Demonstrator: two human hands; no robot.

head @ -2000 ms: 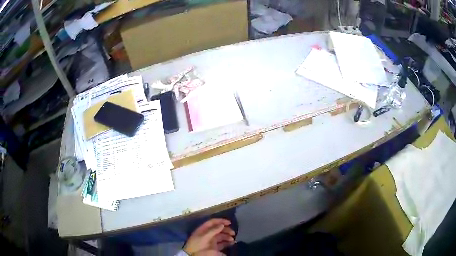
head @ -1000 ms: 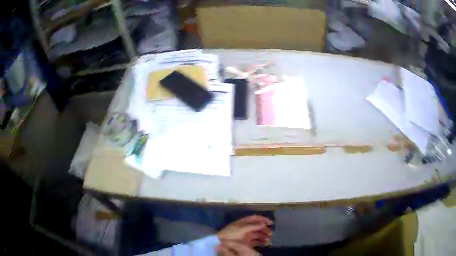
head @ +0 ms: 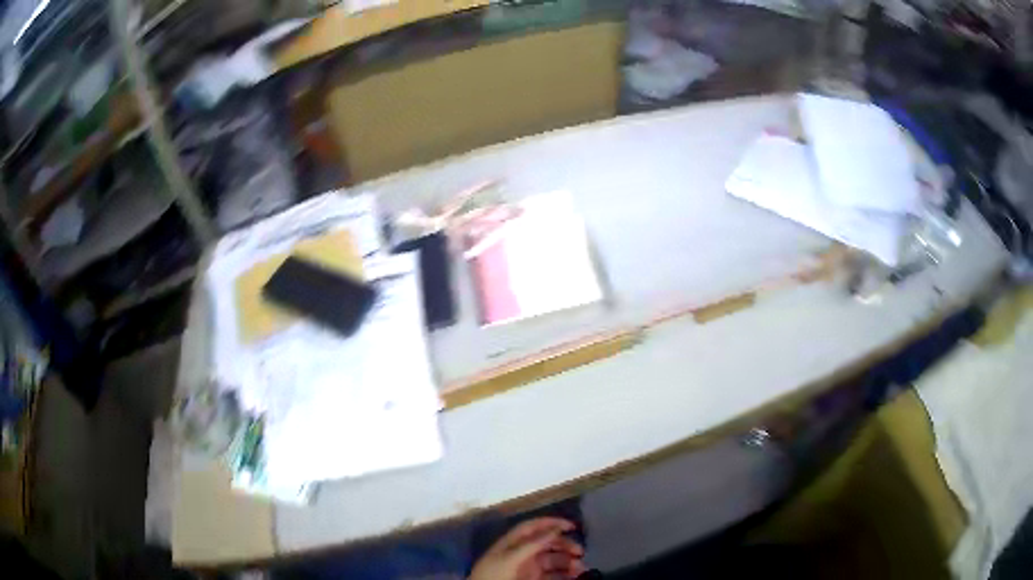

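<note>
My left hand [head: 523,552] is at the bottom edge, below the table's near edge, blurred and cut off. Its fingers look bent; no item shows in it, but the palm is hidden. My right hand cannot be made out. On the table, a black smartphone [head: 318,295] lies on a tan card [head: 259,315] over printed sheets [head: 351,391]. A second dark phone or wallet [head: 437,283] lies beside them. A pink-and-white notepad [head: 541,261] lies right of it, with pale pink strips [head: 476,218] at its upper left.
White sheets [head: 861,159] lie at the table's right end, near clear plastic items and a small ring-shaped thing [head: 867,283]. A clear tape roll [head: 207,417] is at the left corner. Cream fabric [head: 997,419] hangs on a mustard cloth [head: 878,487] at right. A carton [head: 476,96] stands behind.
The view has swung right and tilted since one second ago, so the table shows further left and slanted. The hand sits lower in view; the light blue sleeve is out of view.
</note>
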